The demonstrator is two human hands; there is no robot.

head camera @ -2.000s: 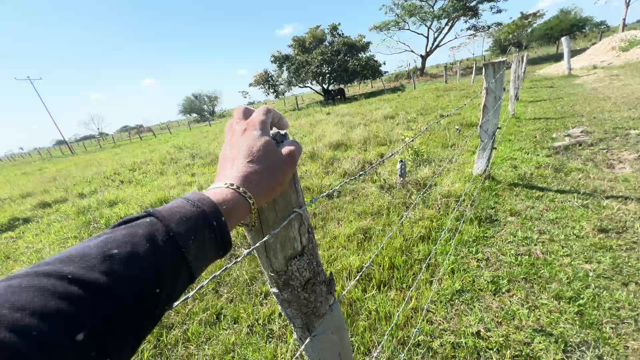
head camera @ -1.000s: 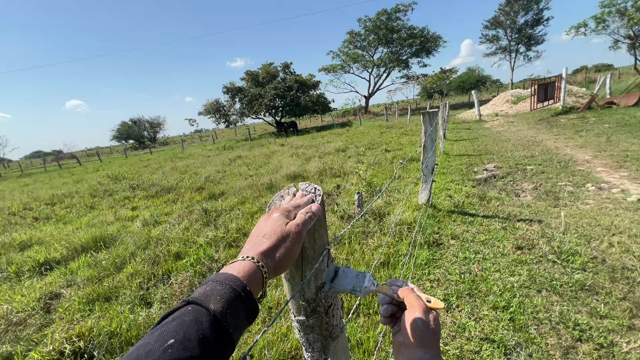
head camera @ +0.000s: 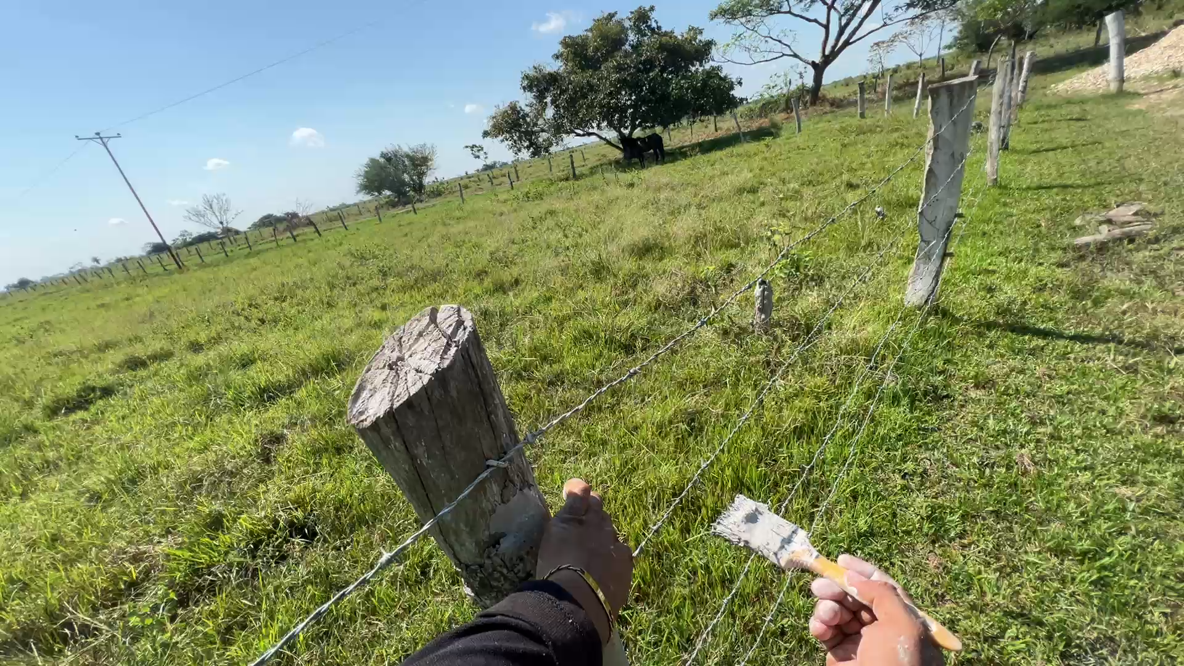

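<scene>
A weathered wooden fence post [head camera: 453, 453] leans at the centre left, its cracked top bare and a pale wet-looking patch low on its side. My left hand [head camera: 587, 550], with a bracelet at the wrist, rests against the right side of the post below the top strand of barbed wire [head camera: 638, 370]; its fingers are mostly hidden. At the lower right, my right hand [head camera: 874, 615] grips the wooden handle of a paintbrush [head camera: 772, 536]. Whitish paint coats the bristles, which are apart from the post. Pale smears mark the right fingers.
Barbed wire strands run to a whitish post [head camera: 942, 185] and more posts beyond. A short stump [head camera: 762, 305] stands in the grass. Flat stones [head camera: 1115, 224] lie at right. A dark animal [head camera: 643, 148] stands under a tree [head camera: 629, 79]; a utility pole [head camera: 139, 199] rises at far left.
My left hand has moved from the top of the post down to its side. The paintbrush, against the post one second ago, is now away from it to the right.
</scene>
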